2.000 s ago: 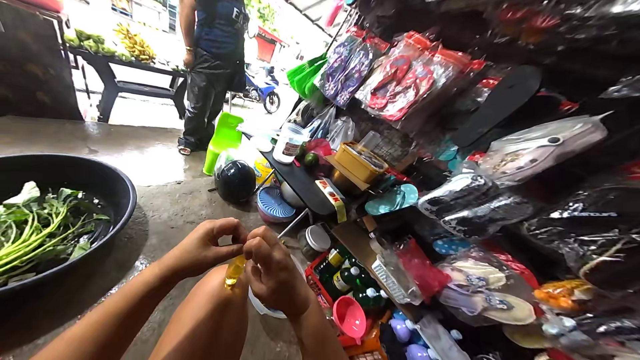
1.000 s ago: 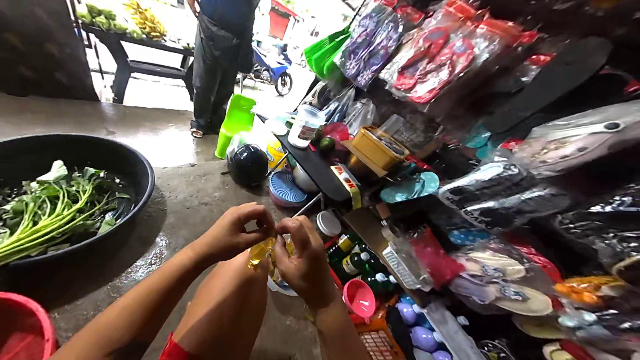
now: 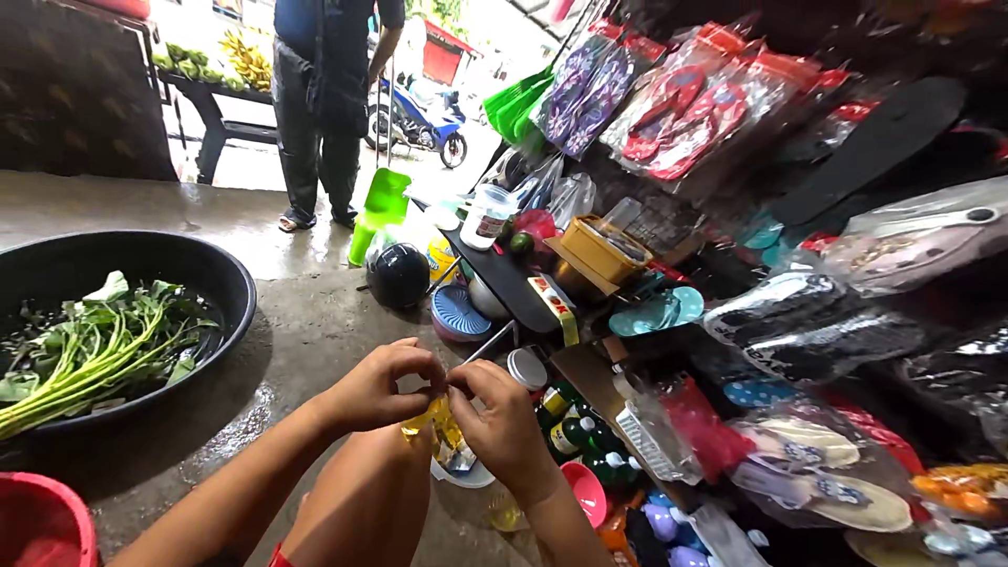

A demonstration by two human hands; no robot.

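Note:
My left hand [image 3: 394,386] and my right hand [image 3: 492,417] meet above my bare knee, fingertips pinched close together. Between and below them hangs a small clear plastic bag of yellow liquid [image 3: 445,425], its top hidden by my fingers. Beneath it, partly covered by the bag and my right hand, a white plastic container [image 3: 465,475] stands on the floor with small items inside. To the left, a large black basin [image 3: 246,315] holds leafy green vegetables [image 3: 118,339] with long stems.
A red basin [image 3: 79,512] sits at lower left. Right of my hands are green bottles [image 3: 579,433], a pink funnel [image 3: 584,492] and a low black table [image 3: 512,295]. Packaged slippers [image 3: 685,118] hang above. A black helmet [image 3: 398,274] lies ahead; a person [image 3: 319,102] stands beyond.
My hands stay pinched together over my knee with the yellow bag. The person in the background remains standing. The view has shifted somewhat.

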